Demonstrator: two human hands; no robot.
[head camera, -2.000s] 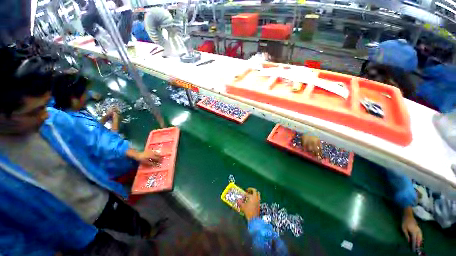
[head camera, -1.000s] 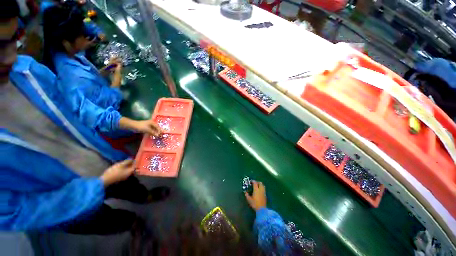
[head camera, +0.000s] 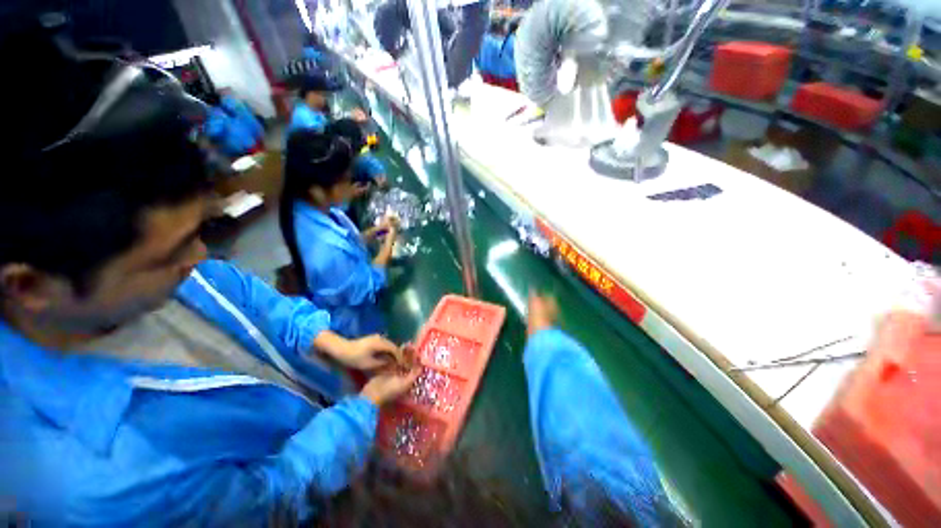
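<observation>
My left hand (head camera: 541, 312) is blurred and small at the end of a raised blue sleeve, over the green belt (head camera: 508, 407), right of an orange-red compartment tray (head camera: 491, 335). I cannot tell whether its fingers hold anything. It does not touch the tray. The tray has several sections holding small silvery parts (head camera: 435, 390). My right hand is not in view.
At left, a worker in a blue smock (head camera: 273, 438) has both hands at the tray. Another worker (head camera: 332, 258) sits further along, by silvery piles (head camera: 397, 208). A metal post (head camera: 444, 144) stands behind the tray. The pale shelf (head camera: 769, 263) runs along the right.
The view has swung left and up. My left hand was at the yellow tray, then by a small silvery cluster; it is now near the post. The yellow tray has left view.
</observation>
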